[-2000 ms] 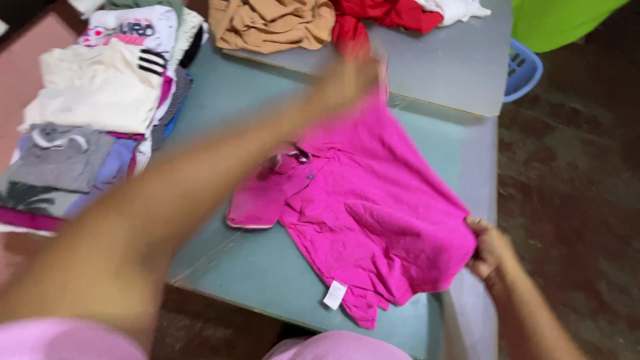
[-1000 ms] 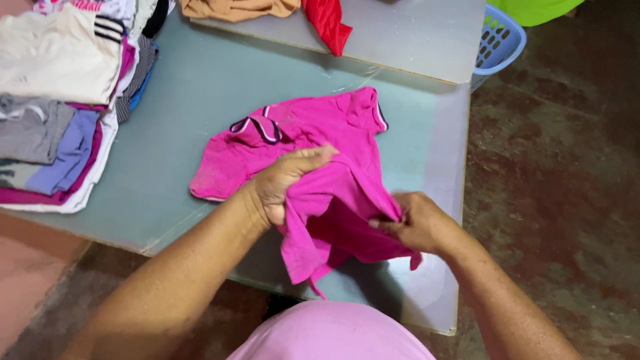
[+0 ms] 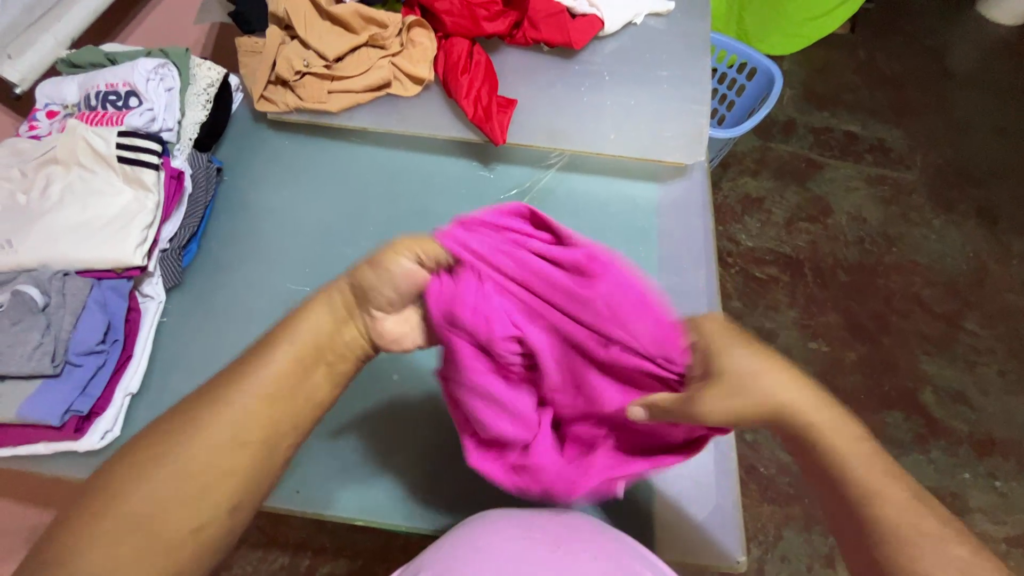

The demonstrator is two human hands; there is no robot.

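Observation:
A bunched magenta garment (image 3: pixel 552 344) is held up between my two hands over the near part of the table, slightly blurred. My left hand (image 3: pixel 400 296) grips its upper left edge, with some of the fingers hidden in the cloth. At its right side, my right hand (image 3: pixel 720 376) holds the fabric, the thumb lying on top and the other fingers behind. The garment's collar and sleeves cannot be made out. A shadow falls on the blue-green tabletop (image 3: pixel 320 208) below it.
Stacked folded clothes, with a cream striped garment (image 3: pixel 80 200), lie at the left. A tan garment (image 3: pixel 336 56) and a red garment (image 3: pixel 480 80) rest on a raised grey board (image 3: pixel 600 104). Beyond the table's right edge are a blue plastic basket (image 3: pixel 744 88) and bright green cloth (image 3: pixel 784 24).
The magenta garment lay partly on the table a second ago and is now lifted and bunched between both hands. Its dark-trimmed collar and sleeve, visible then, no longer show.

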